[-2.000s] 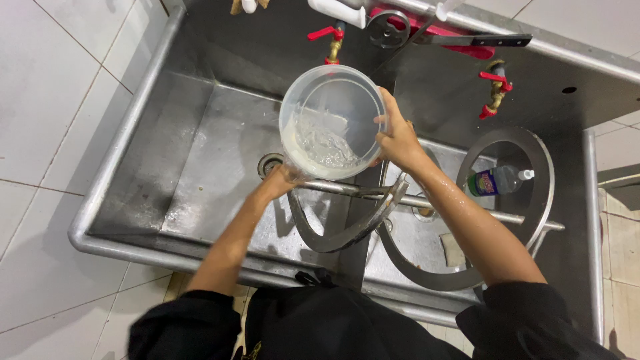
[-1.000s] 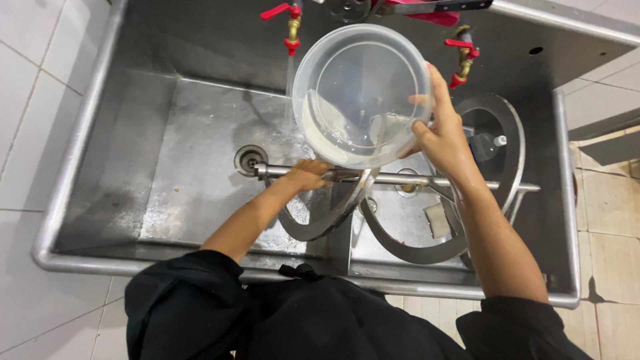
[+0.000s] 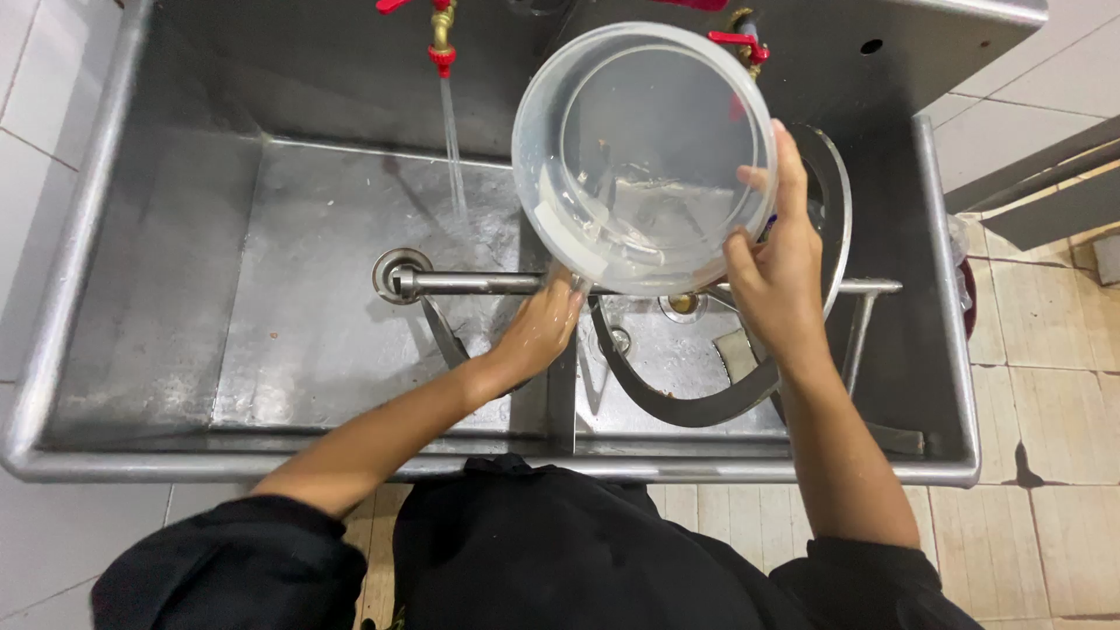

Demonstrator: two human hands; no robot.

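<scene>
A round clear plastic tub (image 3: 647, 157) is tilted over the sink divider, with some water inside it. My right hand (image 3: 779, 254) grips its right wall, thumb outside and fingers over the rim. My left hand (image 3: 547, 319) is at the tub's lower left edge, wet, its fingertips partly hidden and blurred; whether it holds the tub cannot be told. Beneath both hands a metal shaft with curved blades (image 3: 494, 283), like a spiral mixer paddle, lies across the two basins. Water runs from the left tap (image 3: 442, 57) into the left basin.
The stainless steel double sink (image 3: 87, 254) has a raised divider (image 3: 562, 394). A second red-handled tap (image 3: 744, 44) sits behind the tub. A drain (image 3: 401, 273) lies at the shaft's left end. A pale sponge-like block (image 3: 737, 354) rests in the right basin.
Water now runs clearly from the left tap, where none is plain two seconds ago. The tub has stayed in my right hand. The view has moved closer over the sink.
</scene>
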